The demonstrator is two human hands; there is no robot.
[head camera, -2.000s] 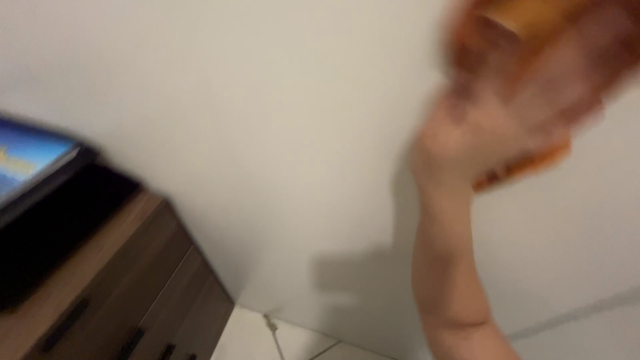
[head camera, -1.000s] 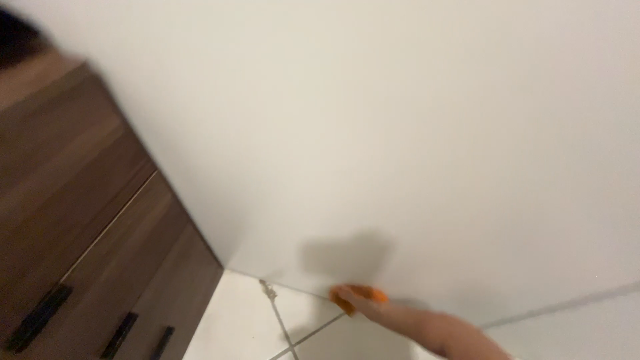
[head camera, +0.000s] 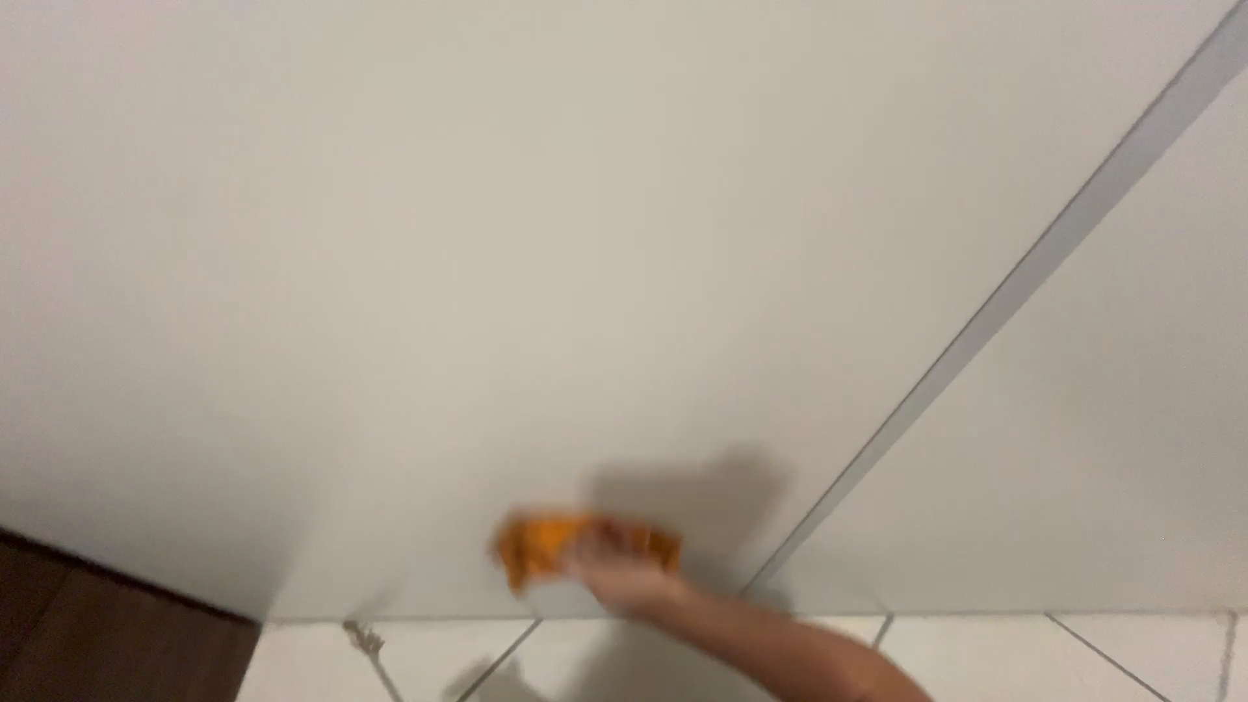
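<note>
My right hand (head camera: 619, 565) reaches in from the lower right, blurred by motion. It holds an orange cloth (head camera: 546, 546), spread out under and beside the fingers. Hand and cloth are at the low part of a smooth white panel (head camera: 585, 244), just above the tiled floor, and cast a shadow to their right. Contact with the panel looks likely but the blur hides the fingertips. My left hand is out of view.
A grey strip (head camera: 975, 336) runs diagonally down the white surface at the right. Light floor tiles (head camera: 780, 663) with dark joints line the bottom. The side of a dark wood-look drawer unit (head camera: 107, 634) stands at the lower left.
My right hand was raised at the upper right with the orange cloth, then came down near the floor; now it is slightly higher on the panel. The view has swung right and away from the drawers.
</note>
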